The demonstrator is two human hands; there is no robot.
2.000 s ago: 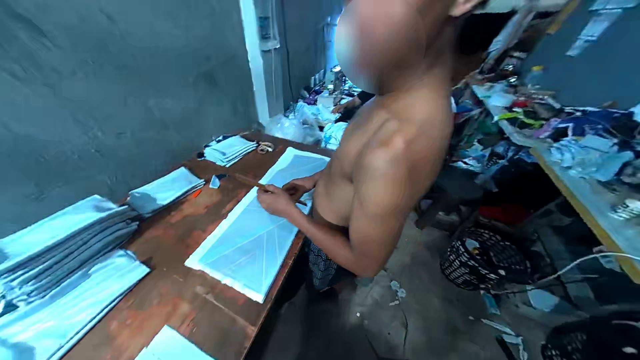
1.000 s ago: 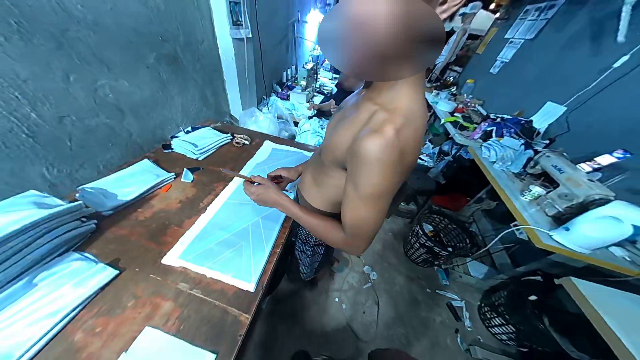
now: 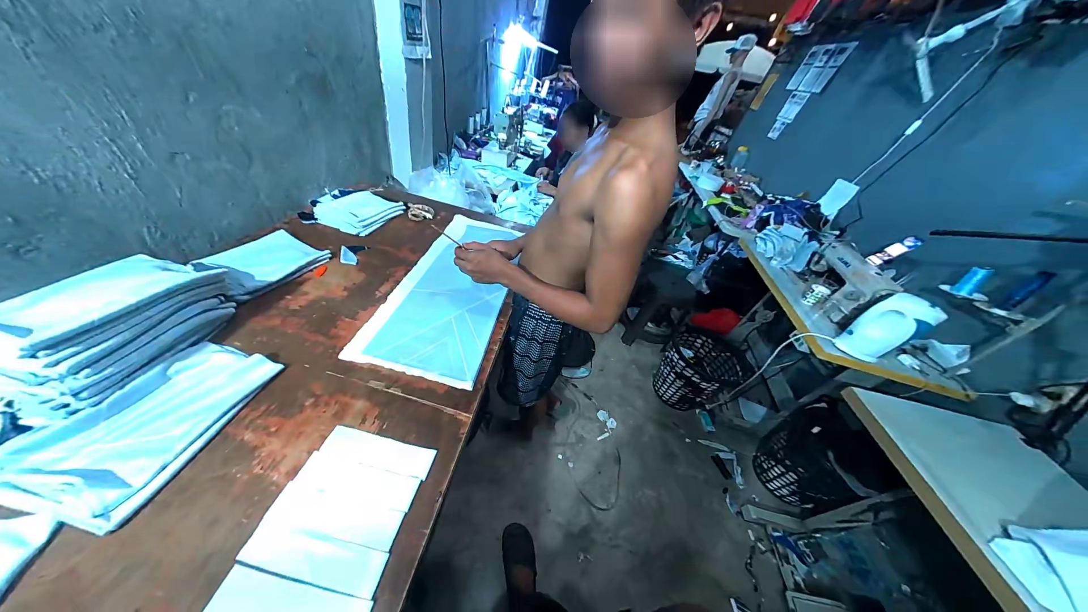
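Neither of my hands shows in the head view. Light blue fabric pieces lie overlapping in a row on the near part of the wooden table. Thick stacks of folded fabric lie at the left, with a smaller stack farther back. Across the table corner, a co-worker stands and holds a thin stick-like thing in both hands, over a light blue panel with creased or drawn lines on white cloth. A small orange thing lies near a blue-and-white scrap.
Black plastic baskets stand on the floor at the right, below a bench with a sewing machine. A pale-topped table is at the lower right. Scraps litter the concrete floor. Another person sits farther back among machines.
The co-worker's hands stay over the panel, and the thin thing in them is now tilted differently. The view has swung to the right, showing more of the right-hand bench.
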